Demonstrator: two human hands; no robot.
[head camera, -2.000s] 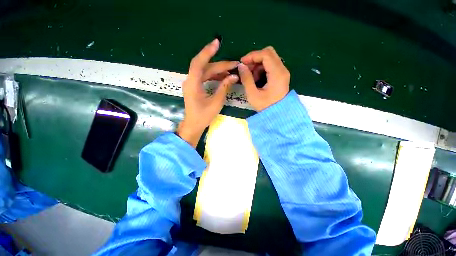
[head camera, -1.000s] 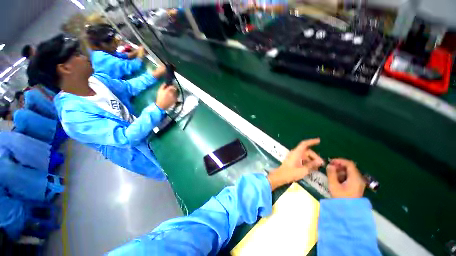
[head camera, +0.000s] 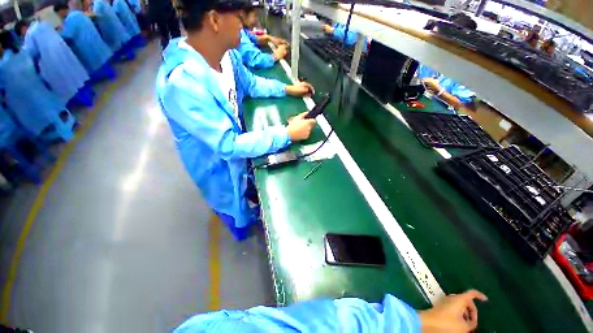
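My left hand (head camera: 455, 313) is at the bottom edge, right of centre, over the white belt rail (head camera: 385, 216) and the green belt (head camera: 481, 270). Its index finger points out to the right and the other fingers are curled. A small dark spot shows at the curled fingers; I cannot tell if it is a held piece. The picture's bottom edge cuts the hand off. My right hand is not in view. A black smartphone (head camera: 355, 250) lies on the green bench mat beyond my left sleeve.
A person in a blue smock (head camera: 214, 123) stands at the bench on the left, holding a black corded tool (head camera: 318, 106). Black gridded trays (head camera: 510, 195) and a red bin (head camera: 572, 263) are across the belt. A shelf beam (head camera: 455, 71) crosses above. A thin stick (head camera: 313, 170) lies on the mat.
The view has swung up and to the left. My right hand and the yellow-edged sheets have gone out of view. My left hand now shows at the bottom edge.
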